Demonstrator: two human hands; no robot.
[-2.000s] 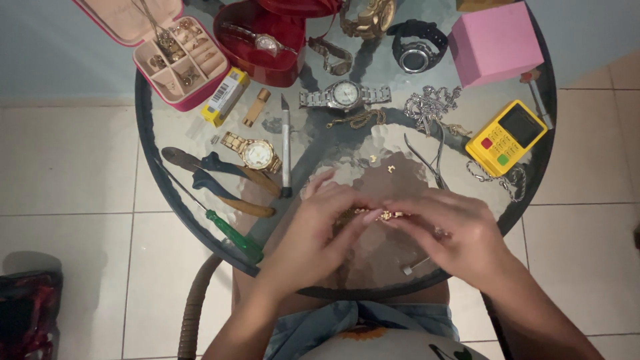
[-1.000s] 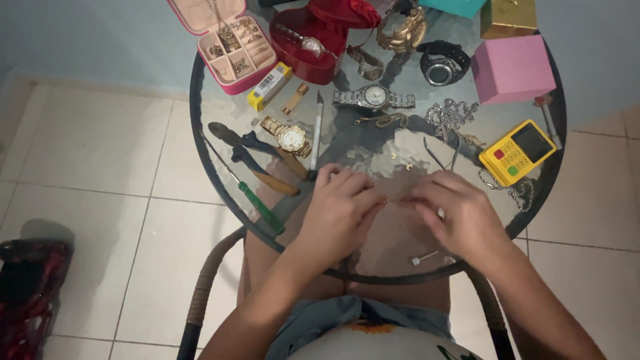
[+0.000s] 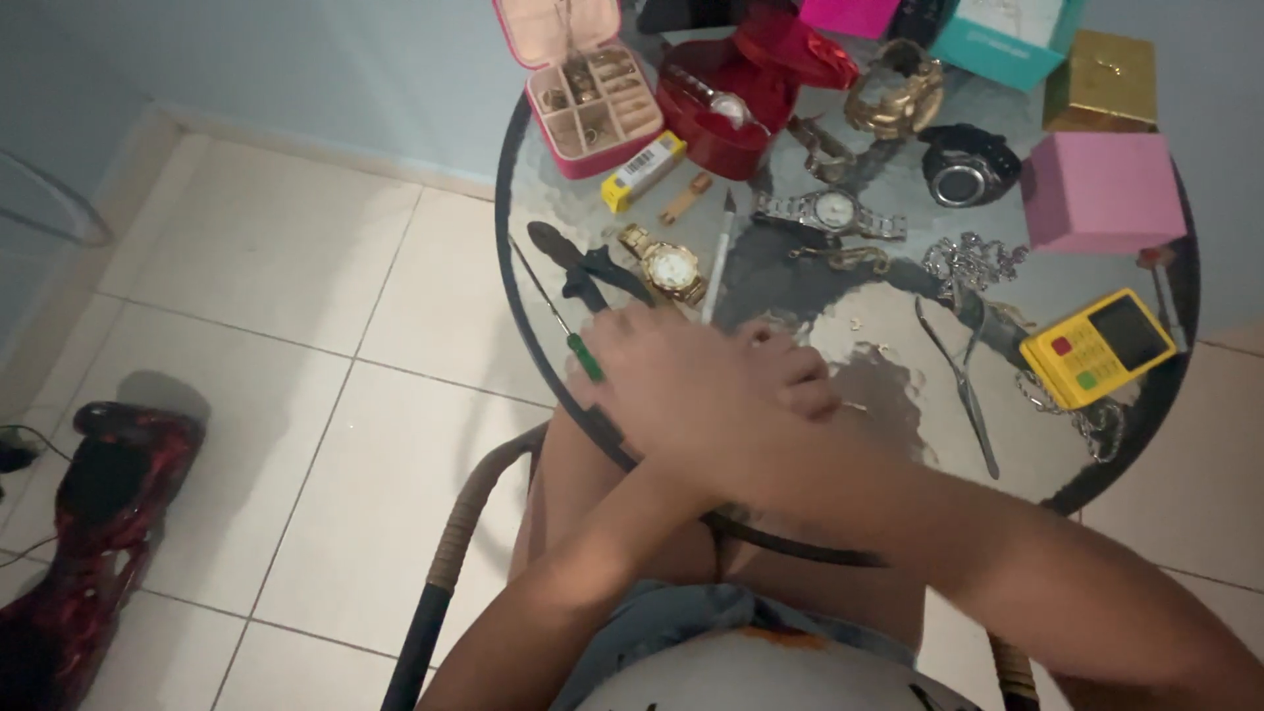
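My right arm crosses over my left. My right hand (image 3: 657,380), blurred, lies over the handles of the pliers (image 3: 578,262) and beside the green-handled screwdriver (image 3: 585,357); whether it grips either is unclear. Partly covered by it, my left hand (image 3: 790,375) has its fingers curled, with a small thin piece (image 3: 851,406) at the fingertips; its hold is unclear. Just above lie a gold-toned wristwatch (image 3: 673,270) and a slim craft knife (image 3: 723,259). Tiny gold-coloured pieces (image 3: 856,324) rest on the glass table (image 3: 997,395), left of metal tweezers or slim pliers (image 3: 963,385).
Along the far side stand a jewellery box (image 3: 592,148), a red box (image 3: 721,148) with a watch, and a pink box (image 3: 1104,193). A silver-toned watch (image 3: 834,212), a black watch (image 3: 963,183), chains (image 3: 973,262) and a yellow card reader (image 3: 1098,348) lie nearer.
My hands were together over the near part of the table. My right hand has moved left across my left hand to the pliers and screwdriver.
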